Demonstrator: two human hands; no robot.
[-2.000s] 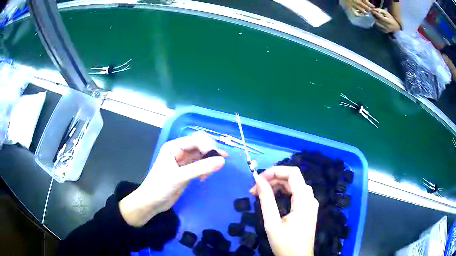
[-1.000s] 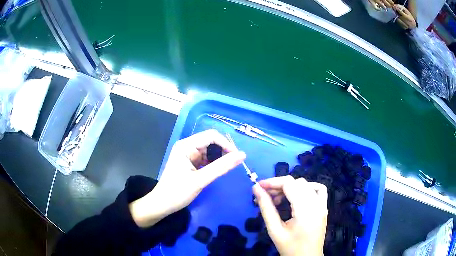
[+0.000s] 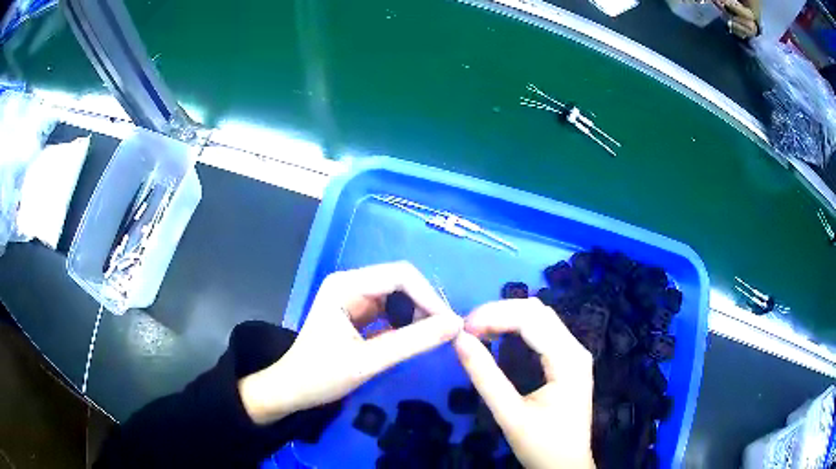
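My left hand [image 3: 371, 325] holds a black housing [image 3: 400, 309] against its curled fingers, above the blue tray [image 3: 587, 212]. Its thumb and index finger meet the fingertips of my right hand [image 3: 527, 366]. Both hands pinch a thin white lead [image 3: 441, 293]; only a short pale tip shows, and the rest is hidden by the fingers. More white leads [image 3: 449, 223] lie in the tray's upper left. A heap of black housings [image 3: 623, 343] fills the tray's right side, with several loose ones at the bottom.
Finished assemblies [image 3: 574, 116] lie on the green belt [image 3: 412, 92] beyond the tray. A metal upright [image 3: 119, 69] stands at left. A clear bin [image 3: 137, 224] with slim parts is left of the tray. Another person's hand [image 3: 739, 16] and clear plastic bags [image 3: 793, 101] are at upper right.
My right hand's fingertips have come up to my left fingertips, and the lead between them is now mostly covered. The assemblies on the belt have moved left.
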